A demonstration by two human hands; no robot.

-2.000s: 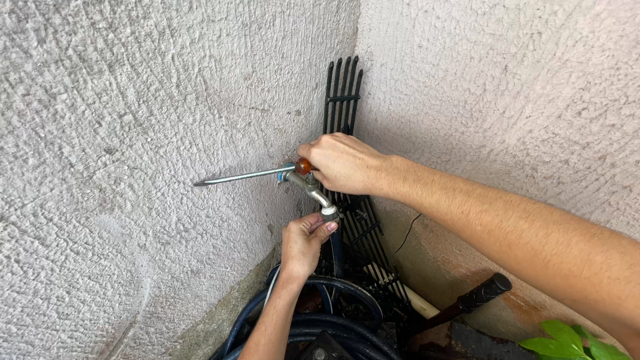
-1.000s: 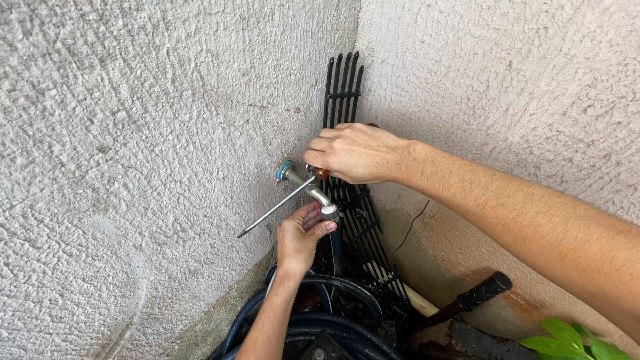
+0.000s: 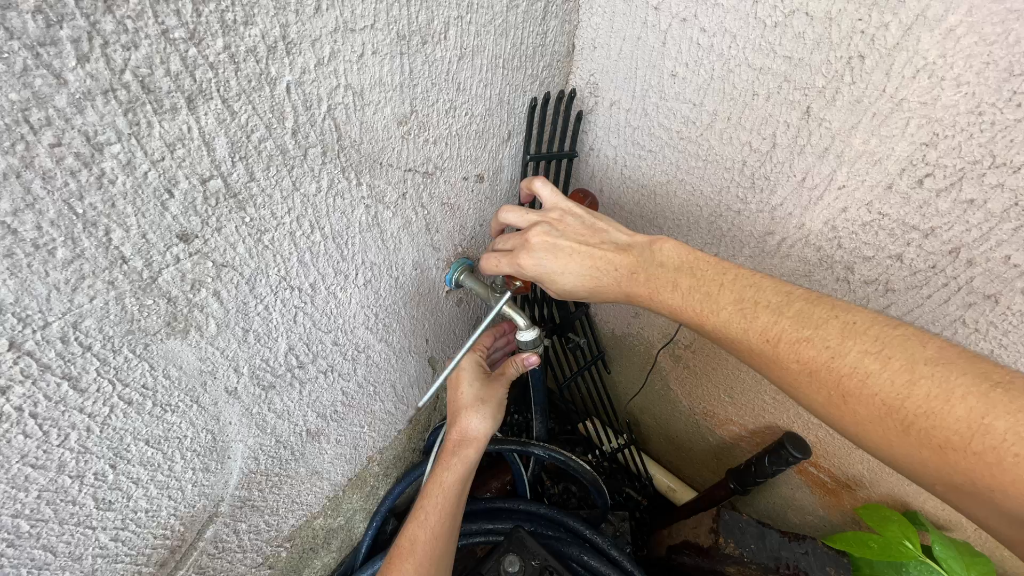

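Note:
A metal tap (image 3: 488, 293) juts from the left wall near the corner. My right hand (image 3: 560, 240) is over the tap's top, its fingers curled around the orange handle of a screwdriver (image 3: 466, 349), whose shaft slants down and left in front of the tap. Part of the handle shows behind the hand. My left hand (image 3: 486, 380) is below, with thumb and fingers around the hose connector (image 3: 529, 339) at the tap's spout. A dark hose (image 3: 538, 404) hangs beneath the connector.
A black plastic grille (image 3: 552, 152) leans in the corner between two rough walls. Coiled dark blue hose (image 3: 512, 512) lies below. A black handle grip (image 3: 768, 464), a cream-coloured pole (image 3: 668, 482) and green leaves (image 3: 888, 536) are at the lower right. A thin wire touches the right wall.
The screwdriver's shaft has swung from pointing left to pointing down and left. My right hand has changed its hold, with its fingers now more raised. My left hand stays at the connector.

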